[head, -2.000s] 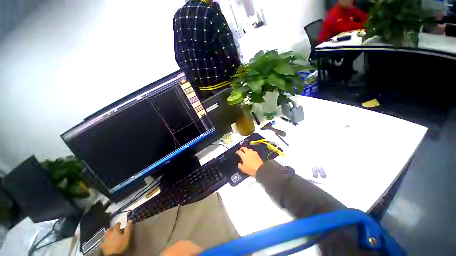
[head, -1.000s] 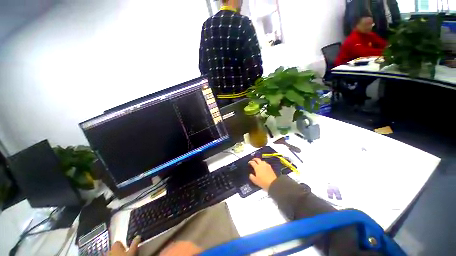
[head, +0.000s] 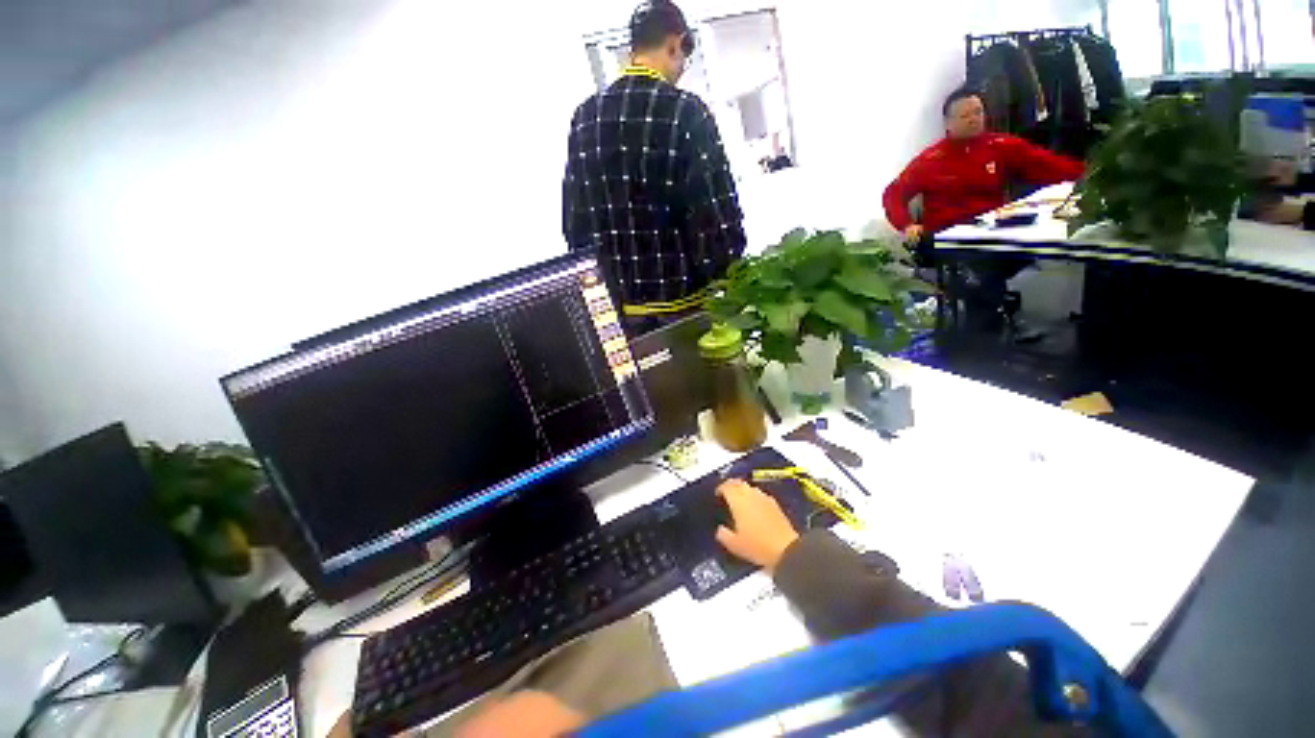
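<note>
My right hand (head: 756, 525) rests on the dark mouse pad (head: 707, 574), curved over a mouse that is mostly hidden under it. My left hand (head: 342, 727) is only a small sliver at the bottom edge, beside the cloth; its fingers cannot be made out. Grey-brown cloth (head: 613, 666) lies over the desk edge below the keyboard (head: 505, 620). The monitor (head: 447, 418) shows a black drawing area with thin pale lines and coloured icons down its right side. A blurred skin-coloured patch is at the bottom centre.
Yellow-handled tool (head: 811, 495) beyond the pad, dark tool (head: 825, 441), bottle (head: 736, 404) and potted plant (head: 815, 296) behind. Calculator (head: 253, 714) at lower left. White sheet with trousers picture (head: 962, 578) at right. Blue strap (head: 865, 656) crosses close. One person stands behind; another sits in red.
The left hand has slipped almost out of the bottom edge. The right hand stays at the mouse. The lines on the screen have shifted. The seated person in red now sits more upright.
</note>
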